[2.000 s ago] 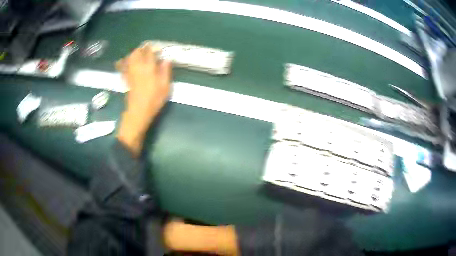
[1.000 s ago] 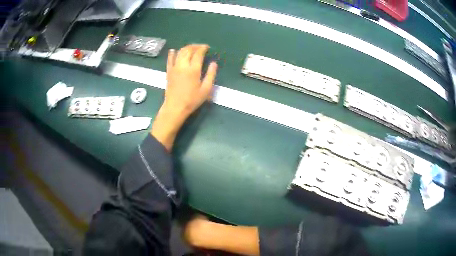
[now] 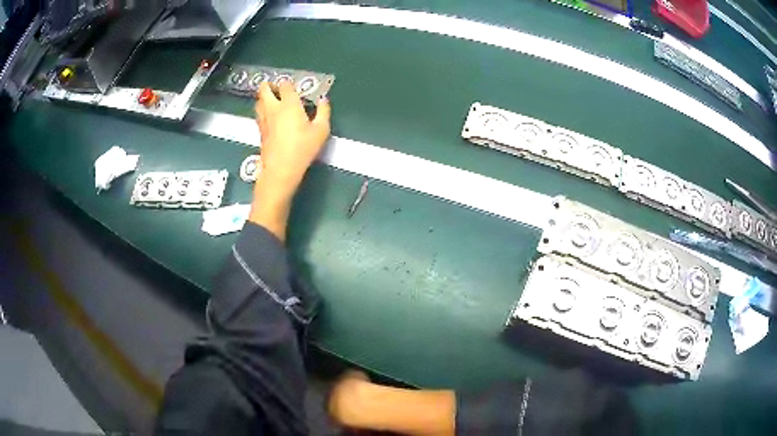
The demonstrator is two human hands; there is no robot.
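My left hand [image 3: 290, 128] reaches to the upper left. Its fingertips are on the near edge of a four-ring fixture plate [image 3: 319, 83] lying beyond the pale guide rail, by the left machine. My right hand [image 3: 351, 398] is at the bottom edge, blurred and partly hidden by my left sleeve; its fingers cannot be made out. More fixture plates [image 3: 543, 143] lie end to end beyond the rail at right. Two stacks of fixture plates [image 3: 615, 313] stand side by side near me at right.
The guide rail [image 3: 426, 177] crosses the green surface. A machine base with a red button [image 3: 147, 97] is at left. A small plate [image 3: 179, 189], a round part [image 3: 250, 168] and white scraps lie near it. A thin item [image 3: 359, 197] lies mid-surface. A red tray [image 3: 684, 15] is far right.
The left-end plate has moved right, further out from the machine, and my left hand has come onto it. The plate my left hand touched earlier now lies against the row at right.
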